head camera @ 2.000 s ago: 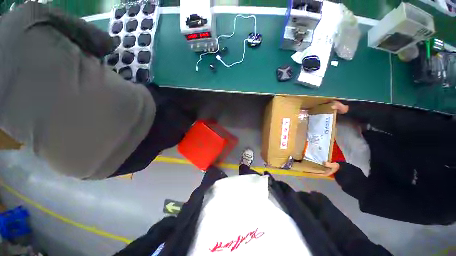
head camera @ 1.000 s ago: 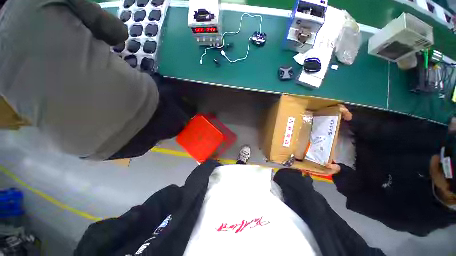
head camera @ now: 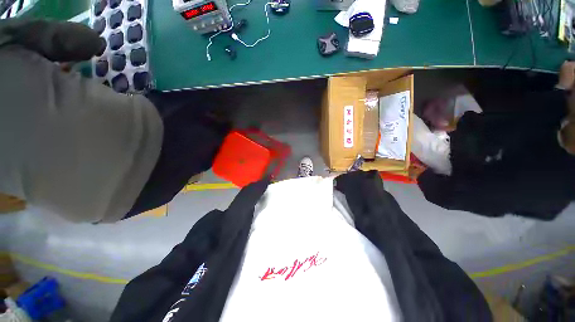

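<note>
Neither of my hands is in view; only my dark sleeves show at both sides of my white top. An open brown carton (head camera: 337, 126) lies in front of me below the bench edge, with a white printed bag (head camera: 393, 126) inside. A red plastic stool (head camera: 241, 158) stands left of it. On the green bench (head camera: 284, 69) are a power supply (head camera: 208, 16) with lit red digits, a white lead (head camera: 255, 43), a black rounded unit (head camera: 361, 24) on a pale strip and a dark unit (head camera: 328, 44) beside it.
A person in grey (head camera: 75, 144) stands at the left, by a blister tray (head camera: 135, 33) of black units. A person in black (head camera: 504, 157) is at the right. Blue crates (head camera: 43, 299) are at the lower left. Yellow lines cross the grey floor (head camera: 189, 233).
The bench, carton and stool sit higher in the view. The person in black no longer has hands on the carton, and one hand now shows near the bench's right end.
</note>
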